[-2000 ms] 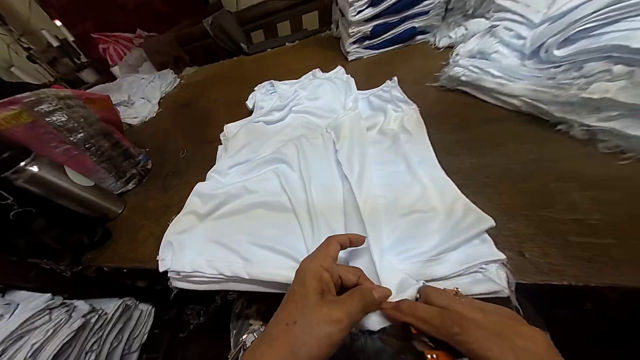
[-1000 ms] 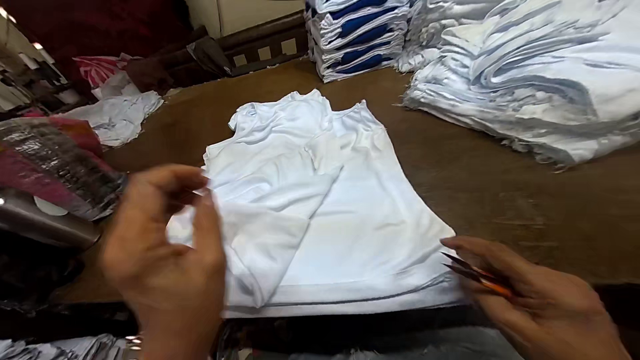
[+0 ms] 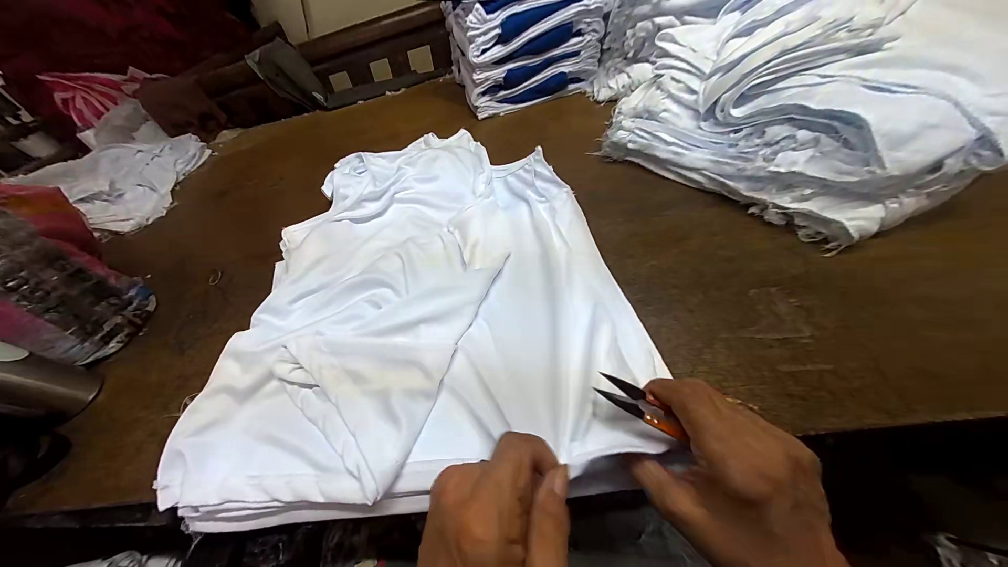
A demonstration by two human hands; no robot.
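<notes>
White sleeveless garments (image 3: 543, 331) lie in a loose pile at the table's front edge, hems toward me. The upper layer on the left is folded over, its corner pointing down to the hem. My left hand (image 3: 504, 496) pinches the front hem between thumb and fingers. Just right of it, my right hand (image 3: 732, 465) holds orange-handled thread snips (image 3: 650, 413), blades apart and pointing left over the cloth. The right thumb or a finger is near the lifted hem; whether it touches the cloth is unclear.
Folded white and blue garments (image 3: 528, 59) stand at the back of the wooden table (image 3: 756, 339). A large heap of white cloth (image 3: 787, 126) lies back right. At left are crumpled white cloth (image 3: 134, 177), a wrapped plastic bundle (image 3: 63, 276) and a metal cylinder (image 3: 39, 386).
My left hand has moved right and down from over the left part of the garments to the front hem. The folded-over layer now lies flat. The snips remain in my right hand.
</notes>
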